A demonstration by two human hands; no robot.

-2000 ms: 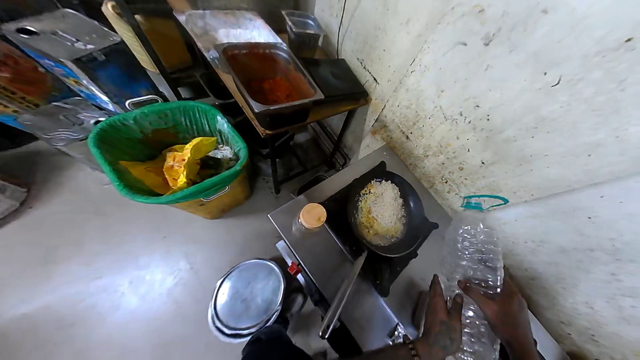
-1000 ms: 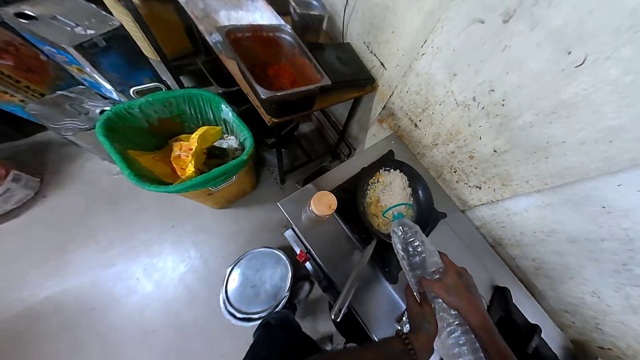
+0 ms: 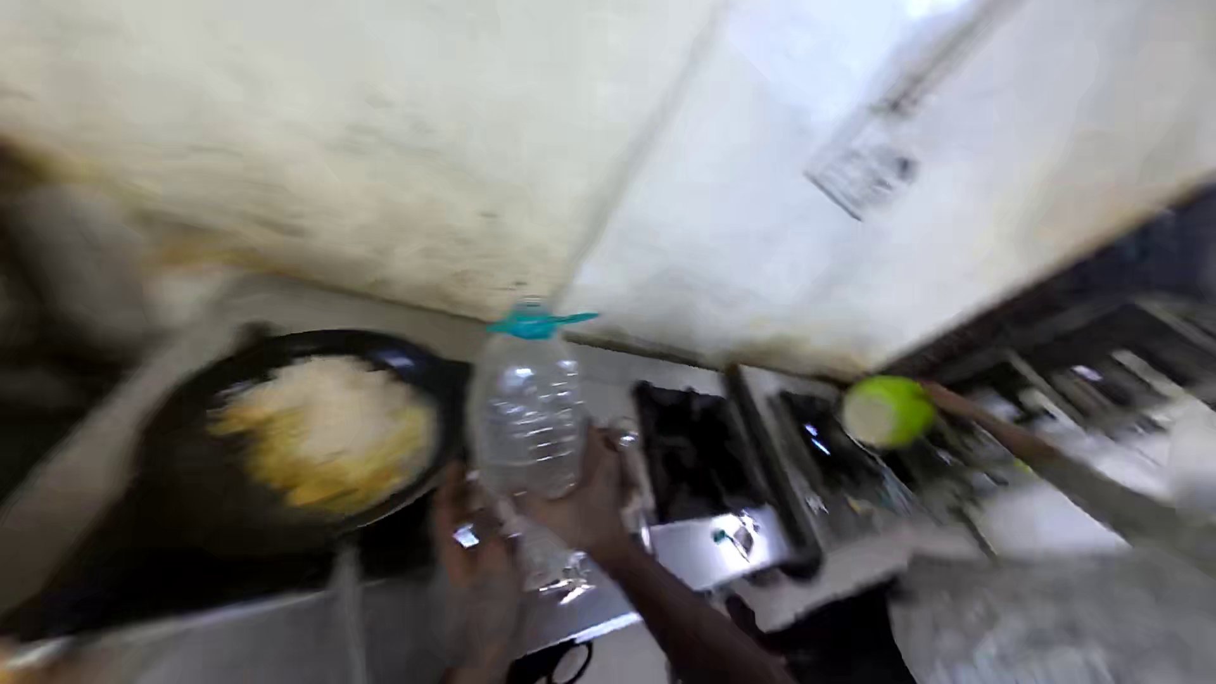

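Note:
A large clear plastic bottle [image 3: 528, 408] with a teal handle ring round its neck stands nearly upright between my hands. My right hand [image 3: 584, 494] grips its right side. Against the lower left side of the bottle is my left hand [image 3: 475, 551], blurred, with its fingers close to the plastic. To the left, a black frying pan [image 3: 432, 380] sits on the stove, its handle pointing down the view. White grains [image 3: 332, 394] lie in the pan over a yellow food [image 3: 313, 475]. The bottle's base is partly hidden by my hands.
Black burner grates [image 3: 698, 446] lie right of the bottle on the steel stove. Farther right, another person's hand and forearm [image 3: 988, 423] reach to a lime-green container [image 3: 888, 411]. A stained wall [image 3: 380, 190] runs behind the stove. Much of the view is blurred.
The bottle was tilted with its neck over the pan one second ago; now it stands nearly upright beside the pan. The view has swung strongly to the right.

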